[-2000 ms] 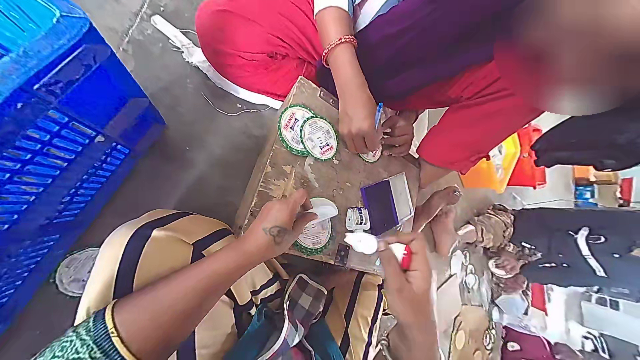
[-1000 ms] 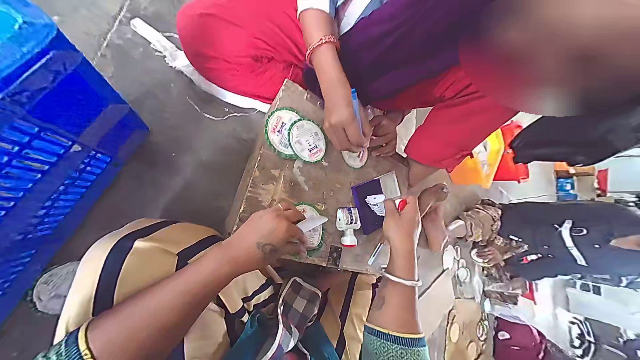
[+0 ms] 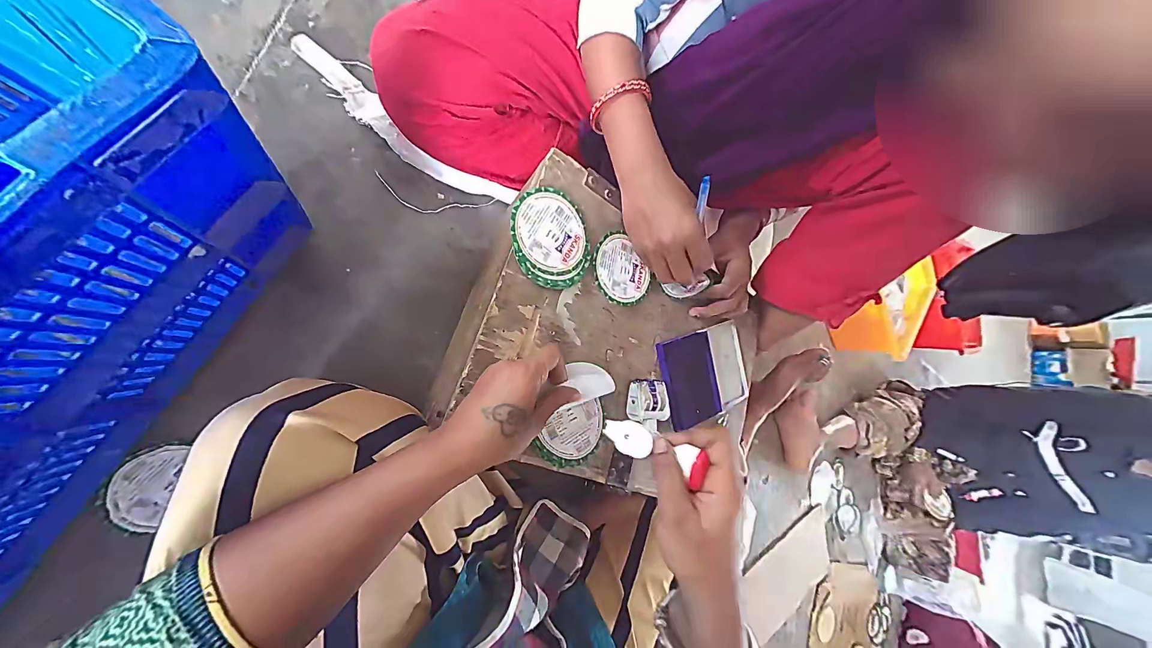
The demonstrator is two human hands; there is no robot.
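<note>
My left hand [image 3: 513,405] pinches a white rounded piece [image 3: 589,382] above a green-edged round label [image 3: 572,430] on the low wooden box [image 3: 513,324]. My right hand [image 3: 697,490] grips a small white tube or bottle with a red part [image 3: 691,461]; its white tip end points toward that label. Between the hands lies a small white bottle [image 3: 648,400] with a printed label. An open ink pad [image 3: 691,382] with a purple pad lies beyond it. Farther off are a stack of green-edged round labels [image 3: 549,236] and another one [image 3: 622,268].
Opposite, a person's hands [image 3: 670,234] hold a blue pen over a round label. A blue plastic crate [image 3: 135,252] stands at the left, with a round piece [image 3: 144,486] on the floor below it. Bare feet [image 3: 796,396] are beside the box. Orange and yellow crates [image 3: 886,310] stand at the right.
The small bottle stood with its white end toward me one second ago and now shows its printed side. My right hand has moved from the ink pad toward the near edge of the box.
</note>
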